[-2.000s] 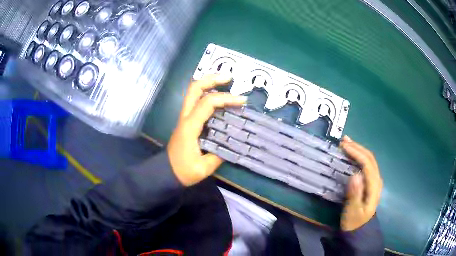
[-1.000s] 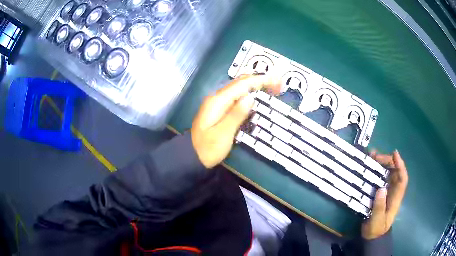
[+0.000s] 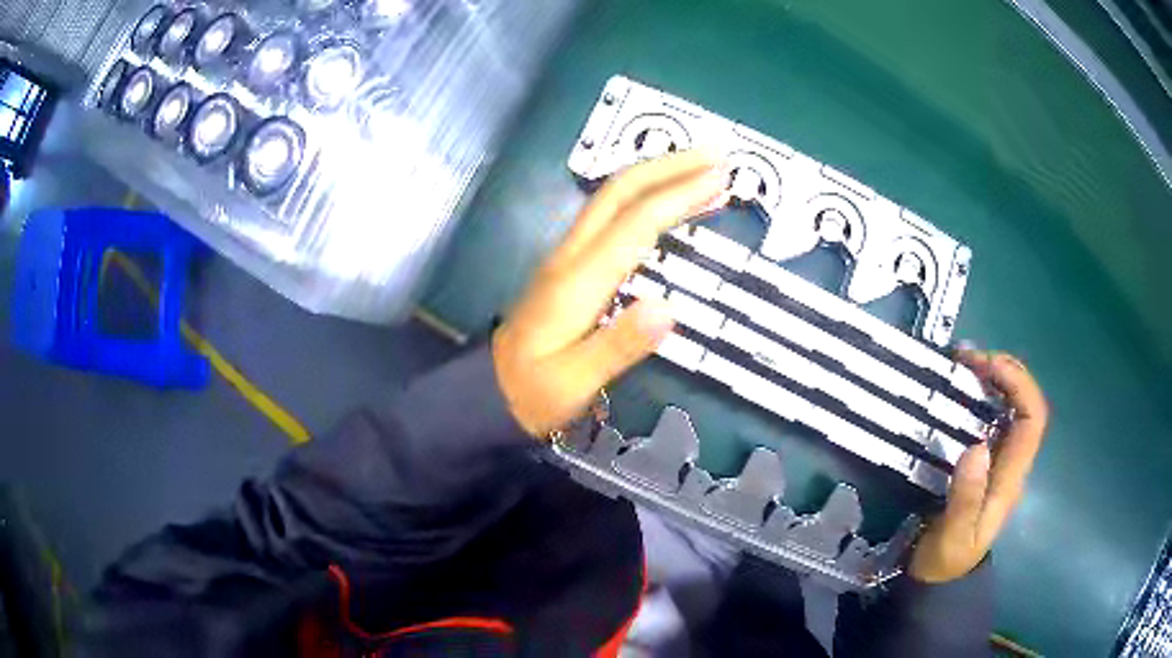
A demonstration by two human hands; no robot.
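Observation:
A stack of plates (image 3: 797, 366) is held on a slant above the green surface, its edges showing as silver and dark bands. My left hand (image 3: 598, 289) grips its left end. My right hand (image 3: 987, 463) grips its right end. Behind the stack a white-silver plate (image 3: 842, 193) with four round seats shows its face; its lower edge is hidden behind the stack. In front, nearer my body, a single grey toothed plate (image 3: 739, 508) lies with its teeth pointing away from me; whether it touches the bench or a hand is unclear.
A clear blister tray (image 3: 386, 219) with several dark-ringed round inserts (image 3: 274, 154) is at the upper left. The green bench (image 3: 1080, 321) reaches right to a curved metal rail (image 3: 1092, 90). A blue stool (image 3: 109, 296) stands on the grey floor beside a yellow line.
The toothed plate now shows separately below the stack, and the stack has fewer bands. Both hands, the stack and the four-seat plate have shifted right in the picture since the earliest frame.

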